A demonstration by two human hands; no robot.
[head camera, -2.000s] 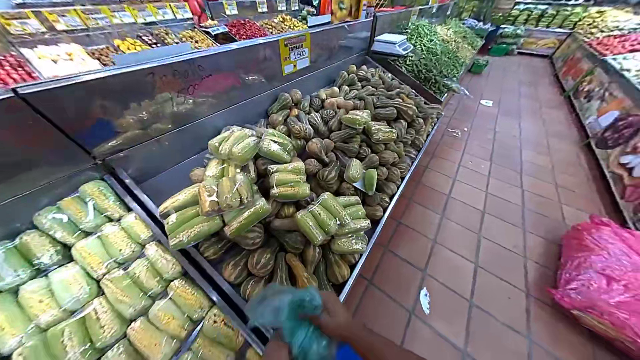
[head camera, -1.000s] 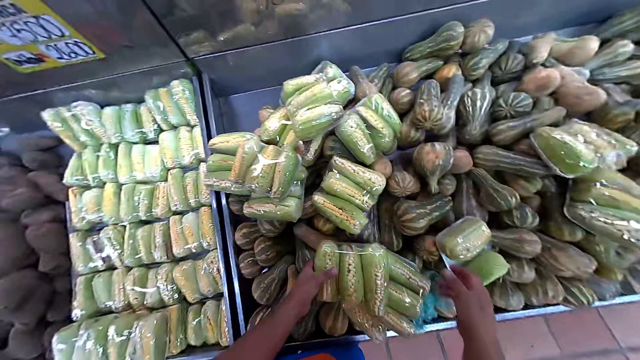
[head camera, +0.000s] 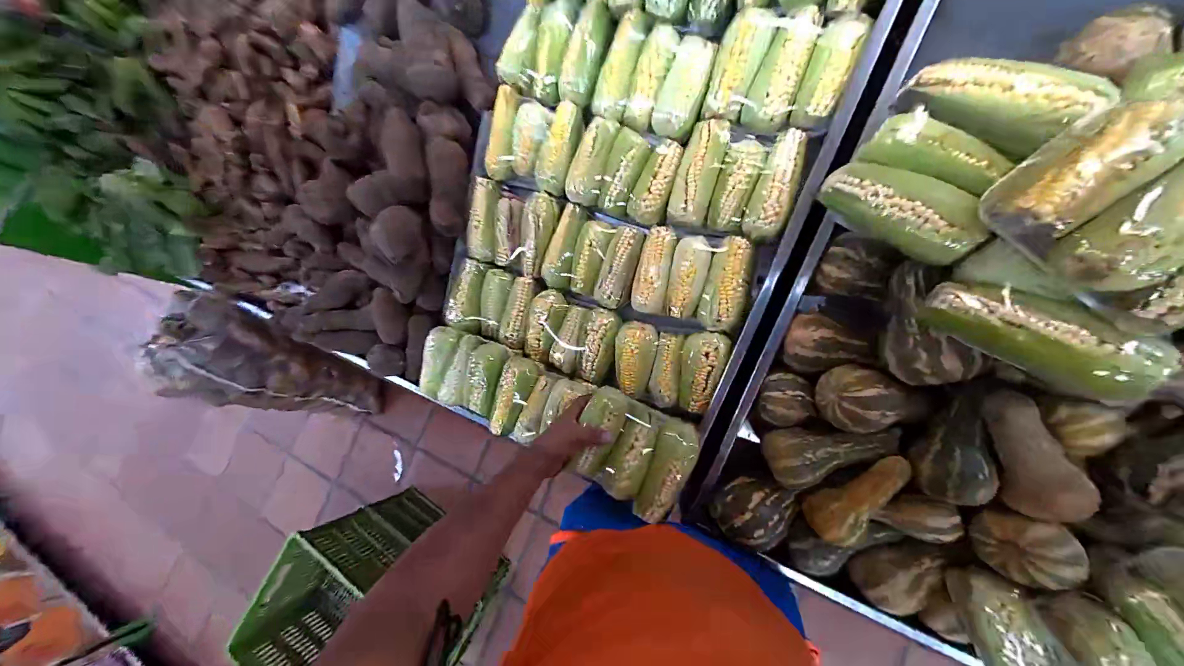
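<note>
My left hand point(head camera: 566, 437) rests against the left side of a plastic-wrapped pack of corn in husks point(head camera: 638, 450) at the front right corner of the corn bin. Its thumb lies over the pack; the other fingers are hidden, so its grip is unclear. Rows of wrapped corn packs point(head camera: 592, 254) fill the bin behind it. My right hand is out of view. More wrapped corn point(head camera: 1027, 203) lies on striped squashes point(head camera: 860, 398) in the bin at the right.
A metal divider point(head camera: 786, 277) separates the two bins. Brown tubers point(head camera: 398, 231) and leafy greens point(head camera: 139, 213) lie to the left. A filled plastic bag point(head camera: 250, 356) leans at the tuber bin's front edge. A green plastic crate point(head camera: 342, 564) stands on the tiled floor beside my left arm.
The view has swung left, to the corn bin. My left hand has gone from corn packs on the squashes to a pack in this bin. My right hand has left the view.
</note>
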